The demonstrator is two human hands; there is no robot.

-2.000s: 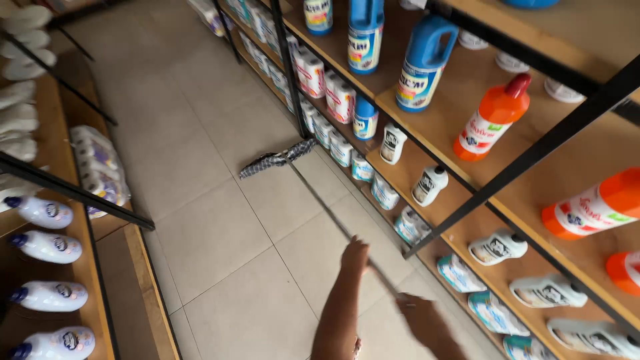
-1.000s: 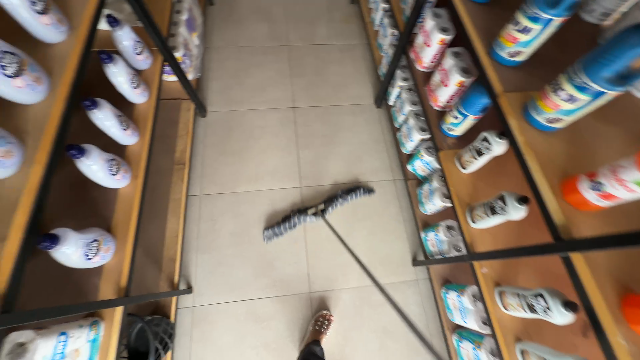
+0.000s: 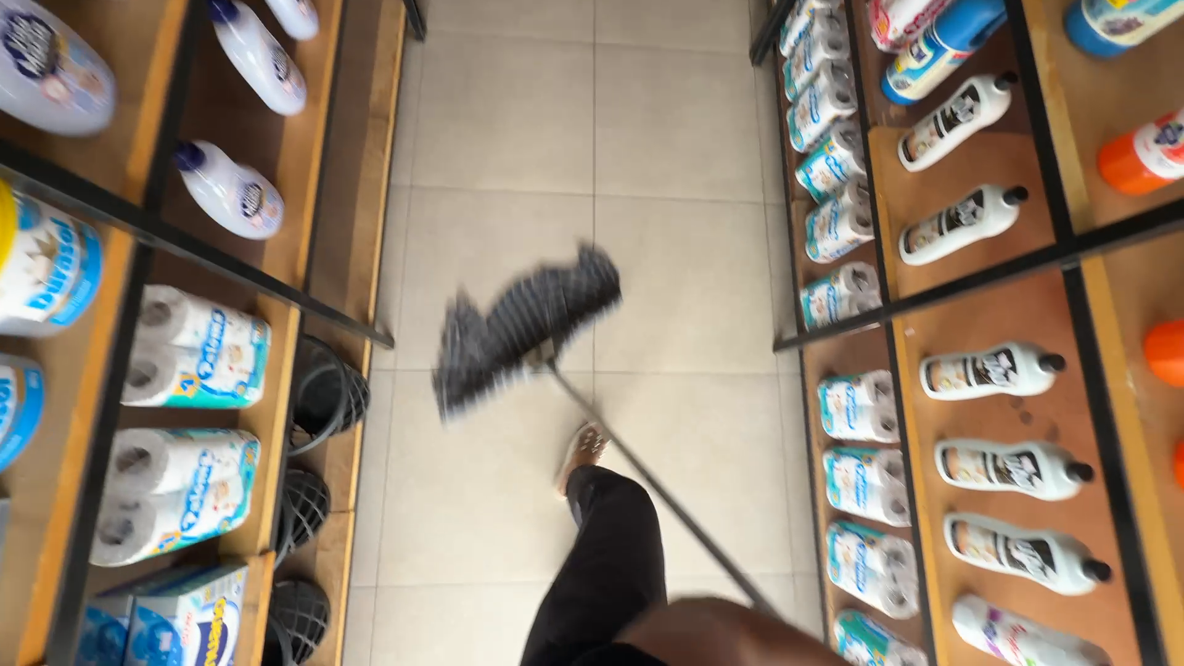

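A flat mop with a grey striped cloth head point(image 3: 527, 328) is in the middle of the aisle, tilted and blurred, its cloth bunched up. Its thin metal handle point(image 3: 661, 490) runs down to the lower right and passes behind a blurred bare arm at the bottom edge. Neither my left hand nor my right hand shows, so what grips the handle is hidden. My leg in dark trousers point(image 3: 606, 555) and a foot in a sandal point(image 3: 585, 449) are just below the mop head, on the light floor tiles point(image 3: 684, 277).
Shelves line both sides. On the left are white bottles point(image 3: 231, 190), toilet paper packs point(image 3: 199, 347) and black baskets point(image 3: 319, 393). The right shelves hold paper packs point(image 3: 860, 407), white bottles point(image 3: 990, 370) and orange bottles point(image 3: 1142, 153). Black metal shelf posts point(image 3: 925, 301) edge the aisle.
The mop head, spread out straight on the floor a second ago, is now bunched and closer to my foot. Both hands, seen on the handle two seconds ago, are out of view.
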